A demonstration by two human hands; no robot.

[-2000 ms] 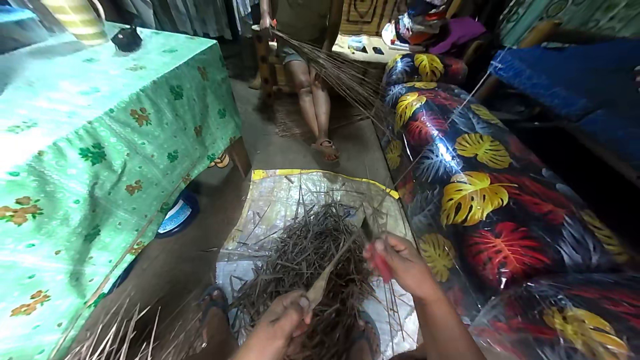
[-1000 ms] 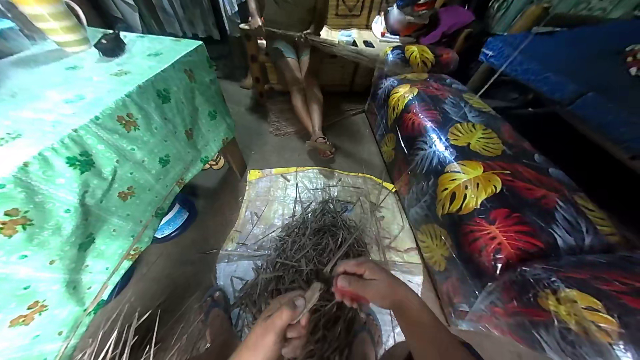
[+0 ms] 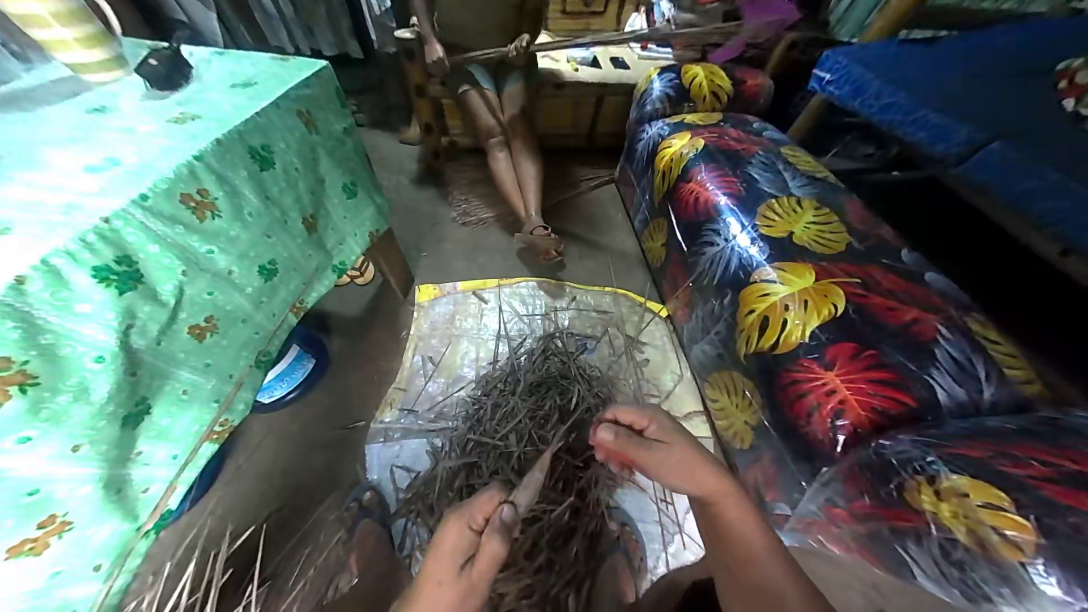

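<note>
My left hand grips a flat, pointed strip of dried leaf or fibre, its tip slanting up to the right. Up and to the right of it, my right hand is curled around something red that barely shows between the fingers; I cannot tell what it is. Beneath both hands lies a heap of dry brown leaf shreds on a flattened woven plastic sack with a yellow edge.
A green patterned tablecloth covers the table at left. Plastic-wrapped leaf-print cushions line the right. Ahead sits a person holding long thin stalks. More dry stalks lie at lower left, and a blue round object is beside the table.
The red-tipped dark tool seen in my right hand two seconds ago no longer shows clearly. The seated person's stalks, fanned downward earlier, now stretch nearly level.
</note>
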